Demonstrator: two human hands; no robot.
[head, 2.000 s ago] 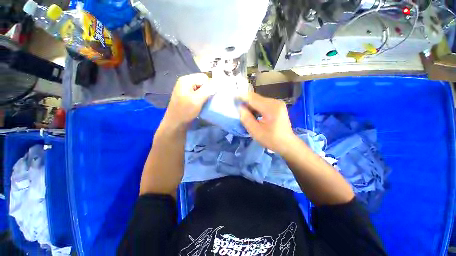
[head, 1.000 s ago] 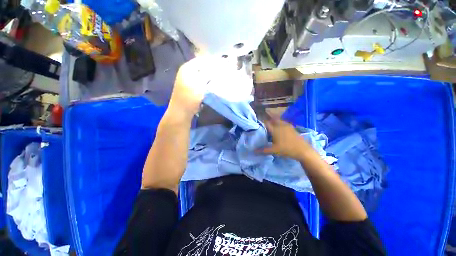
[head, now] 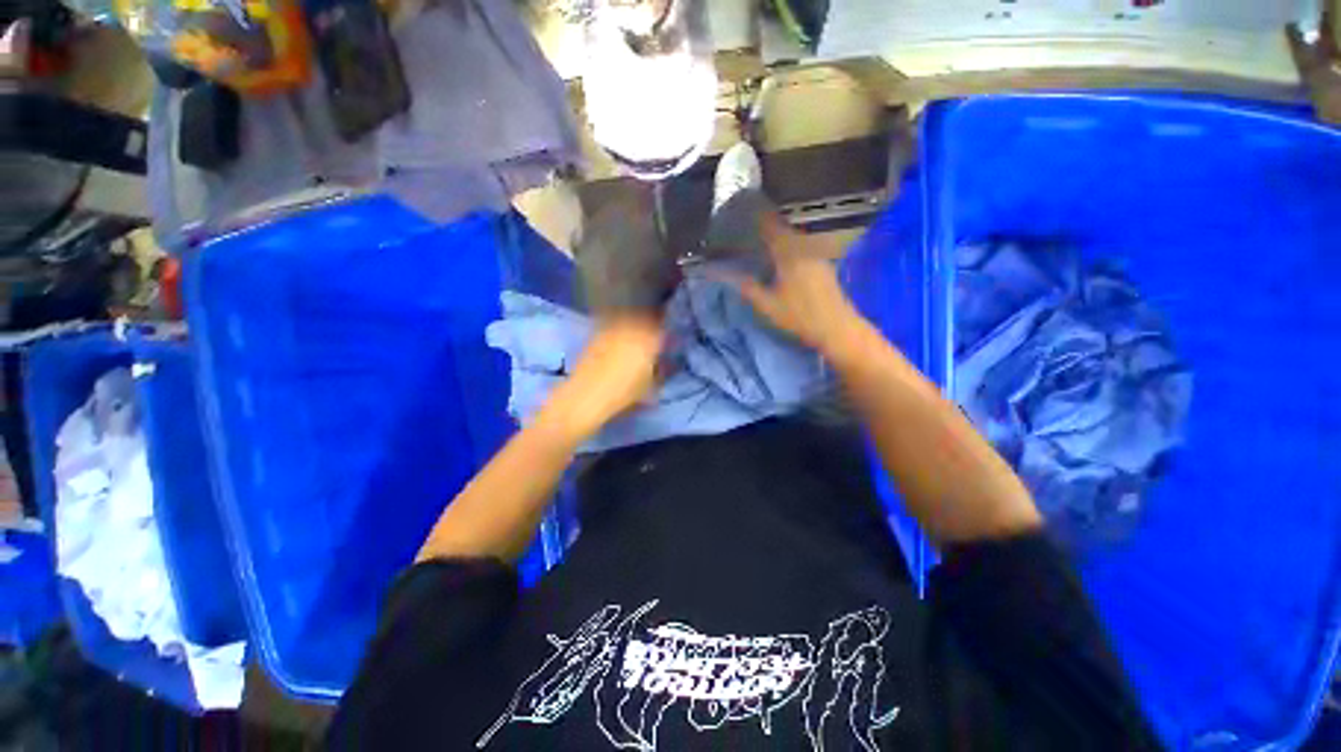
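Observation:
A light blue shirt (head: 721, 353) lies bunched across my lap. My left hand (head: 621, 367), blurred, is at its near left part. My right hand (head: 802, 294), also blurred, is at its upper right side, thumb and fingers apart at the cloth. Blur hides whether either hand grips the cloth. The bright lit needle area of the sewing machine (head: 647, 110) is at the top centre, with no hand at it; most of the machine head is cut off by the frame.
A deep blue bin (head: 338, 441) stands at left. Another blue bin (head: 1265, 367) at right holds crumpled blue shirts (head: 1081, 375). White garments (head: 111, 514) fill a smaller bin at far left. A partly cut-off bottle (head: 243, 44) and dark objects lie at the table's upper left.
The view has tilted down towards the lap. My left hand has come away from the lit needle area to the lap, and the shirt has come down with it. My right hand is by the bunched cloth.

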